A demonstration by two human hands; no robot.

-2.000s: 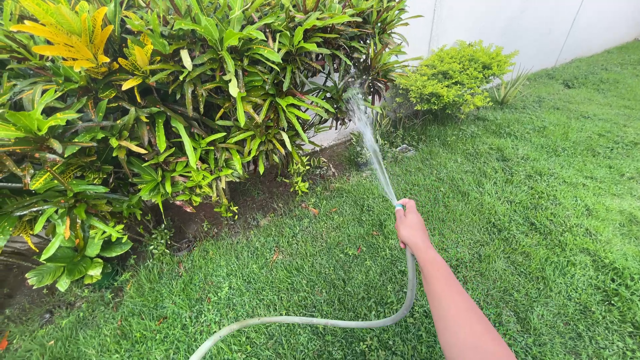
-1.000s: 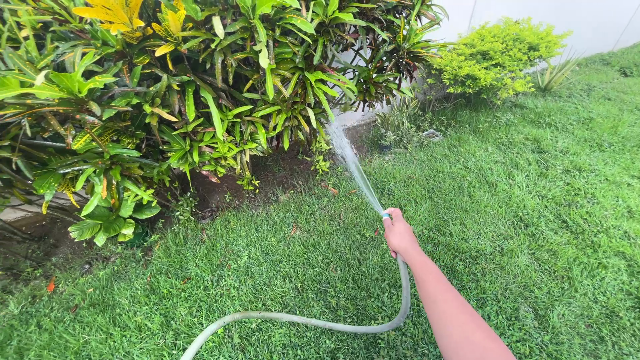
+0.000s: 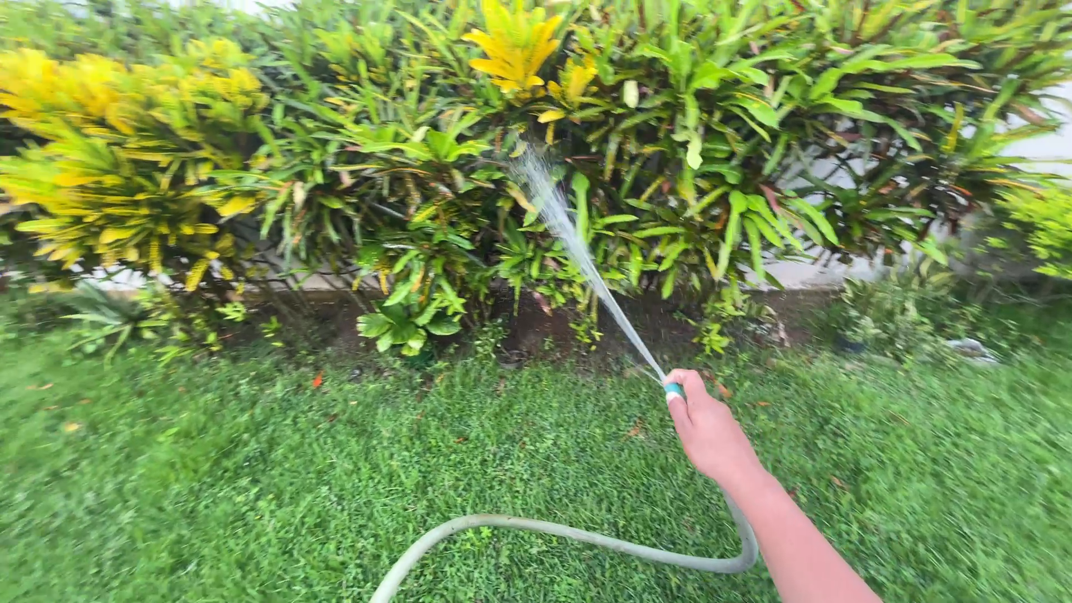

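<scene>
My right hand (image 3: pixel 706 425) grips the end of a pale garden hose (image 3: pixel 578 534), with its thumb and forefinger by a teal-and-white tip (image 3: pixel 673 390). A jet of water (image 3: pixel 586 264) leaves the tip and fans out up and to the left, into the leaves of a croton hedge (image 3: pixel 469 180). Below the hand the hose bends and curves away over the grass to the lower left. My left hand is not in view.
Lawn grass (image 3: pixel 469 435) spreads across the foreground. Dark soil (image 3: pixel 335 327) lies under the hedge, before a white wall (image 3: pixel 804 272). A leafy green plant (image 3: pixel 410 327) grows low at the soil's edge. At the right stands a light-green bush (image 3: pixel 1047 222).
The view has swung left, bringing yellow-leaved crotons into sight. The water, which fell near the right end of the hedge two seconds ago, now strikes its middle. My right hand still grips the hose.
</scene>
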